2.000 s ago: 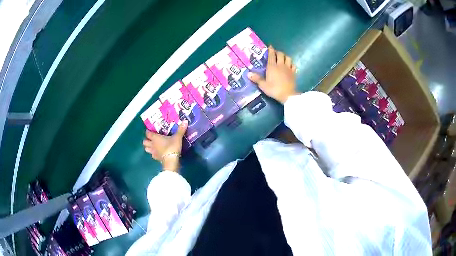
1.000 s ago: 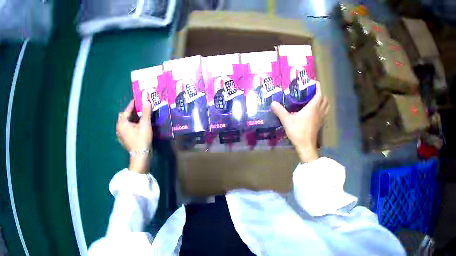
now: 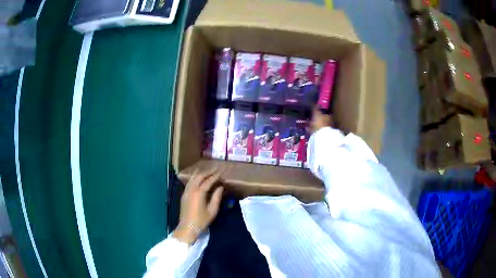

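Observation:
The open brown shipping carton (image 3: 266, 182) stands in front of me with its flaps out. Inside lie two rows of pink, purple and white retail boxes (image 3: 267, 136), laid side by side. One pink box (image 3: 327, 87) stands on edge at the right end of the far row. My right hand (image 3: 320, 120) is inside the carton at the near end of that box; its fingers are blurred and partly hidden, so its grip is unclear. My left hand (image 3: 200, 202) rests on the carton's near left edge with fingers apart, holding nothing.
The green worktop (image 3: 128, 141) runs along the left, with a white guide rail (image 3: 76, 152). A white-grey unit (image 3: 128, 15) sits at the upper left. Brown cartons (image 3: 462, 81) with red stickers lie on the floor at the right. A blue plastic crate (image 3: 454, 225) is at the lower right.
The row of retail boxes held between both hands over the carton is no longer in them. My left hand has moved down to the carton's near edge; my right hand has moved down into the carton.

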